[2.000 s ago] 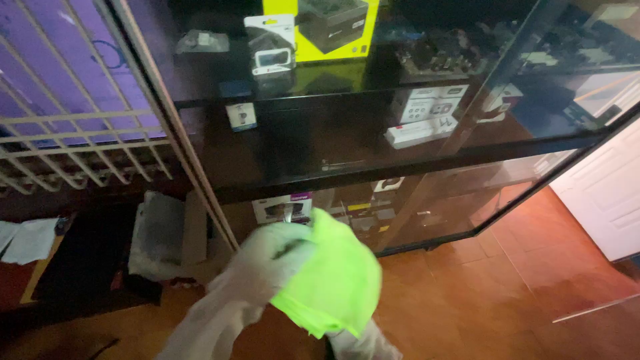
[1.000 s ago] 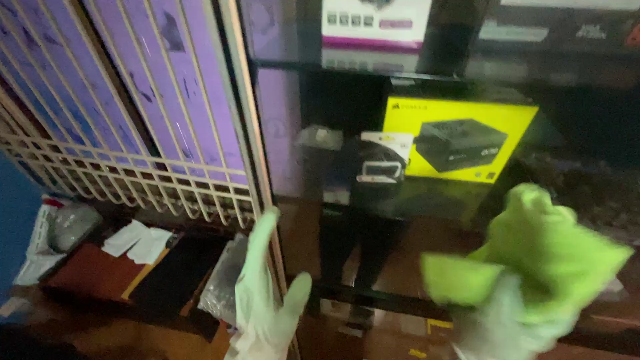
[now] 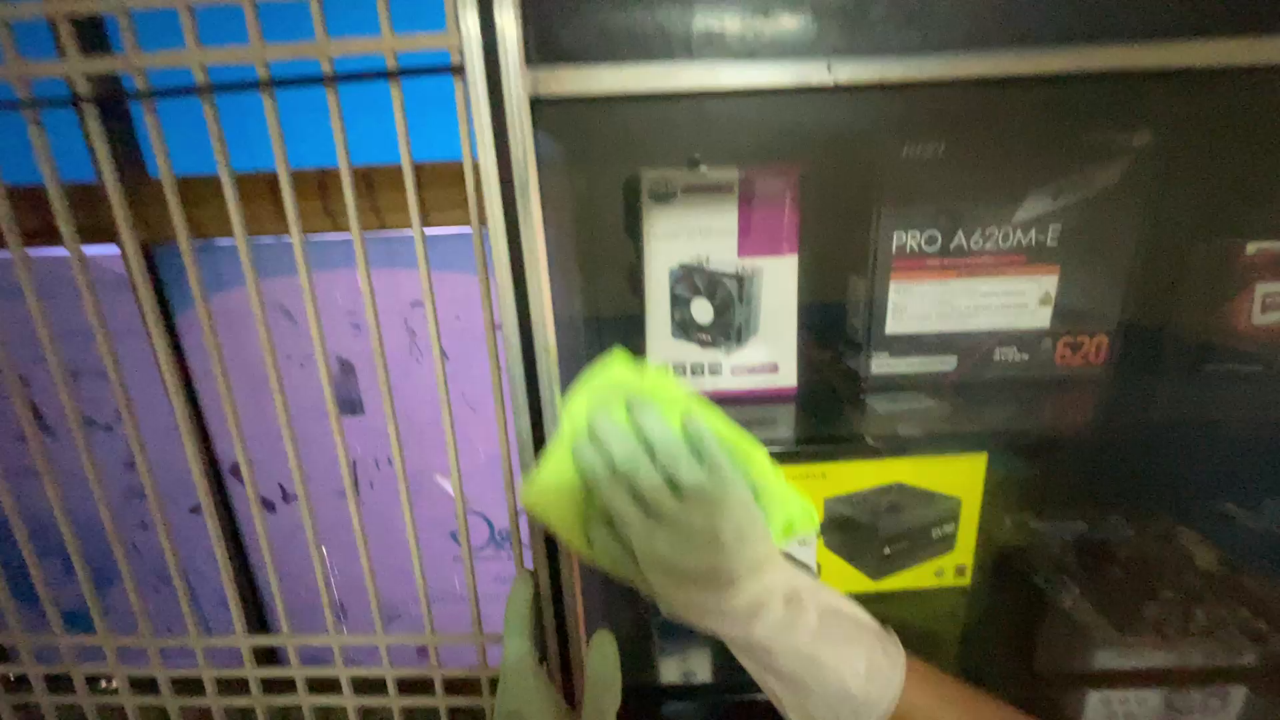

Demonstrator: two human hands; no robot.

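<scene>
My right hand (image 3: 680,500), in a pale glove, presses a lime-green cloth (image 3: 620,400) flat against the glass of a display cabinet, close to its metal frame edge (image 3: 525,250). The cloth spreads out around my fingers. Low in the view, my left hand (image 3: 555,660), also gloved, is at the same frame edge, thumb on one side and fingers on the other; its palm is mostly cut off by the lower border. Behind the glass stand a white and magenta CPU cooler box (image 3: 720,290), a dark motherboard box (image 3: 990,290) and a yellow power supply box (image 3: 900,520).
A cream wire grille (image 3: 340,350) stands left of the cabinet, with purple panels (image 3: 350,480) and a blue surface (image 3: 300,110) behind it. A light metal strip (image 3: 900,72) crosses the cabinet near the top. Blurred items (image 3: 1140,590) sit at lower right.
The view has risen and come closer to the cabinet. The cloth, crumpled in my right hand and apart from the left hand a second ago, is now spread at the frame edge, above my left hand.
</scene>
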